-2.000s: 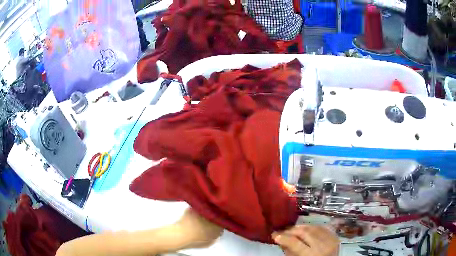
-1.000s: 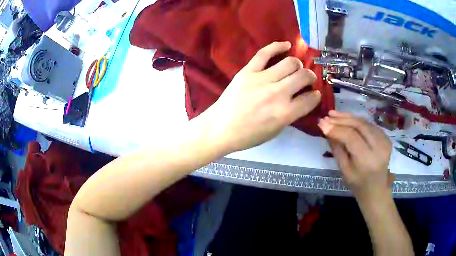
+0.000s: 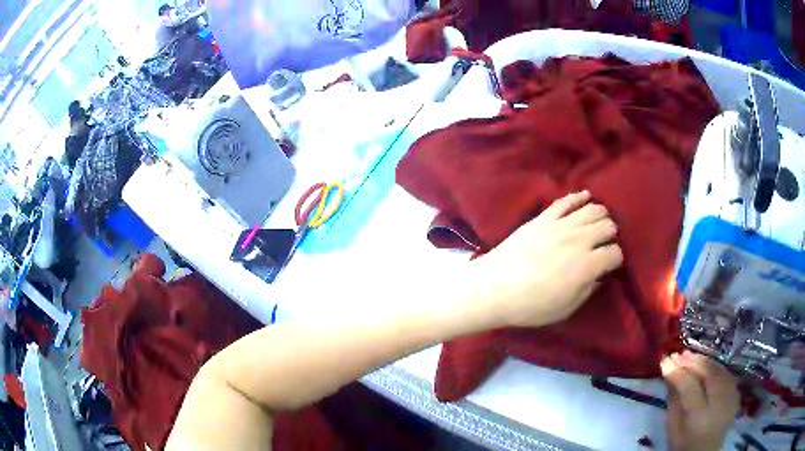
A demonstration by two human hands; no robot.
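Observation:
A large dark red garment (image 3: 609,150) lies spread on the white table, its right edge at the lit needle area of the sewing machine (image 3: 733,326). My left hand (image 3: 565,260) lies on top of the cloth with bent fingers; whether it pinches the cloth is unclear. My right hand (image 3: 702,392) is at the garment's lower right corner, just below the presser foot, with its fingertips on the cloth edge. A small cloth loop sticks out at the garment's left side.
Scissors with red and yellow handles (image 3: 319,204) lie on the table beside a small black rectangle (image 3: 263,252) with a pink stick. A grey-white machine part (image 3: 231,151) stands at left. More red cloth (image 3: 163,352) hangs at lower left. A ruled strip (image 3: 468,414) follows the front edge.
The camera view has swung left and up. The left hand has moved away from the presser foot onto the cloth, and the garment's lower part now spreads towards the front edge.

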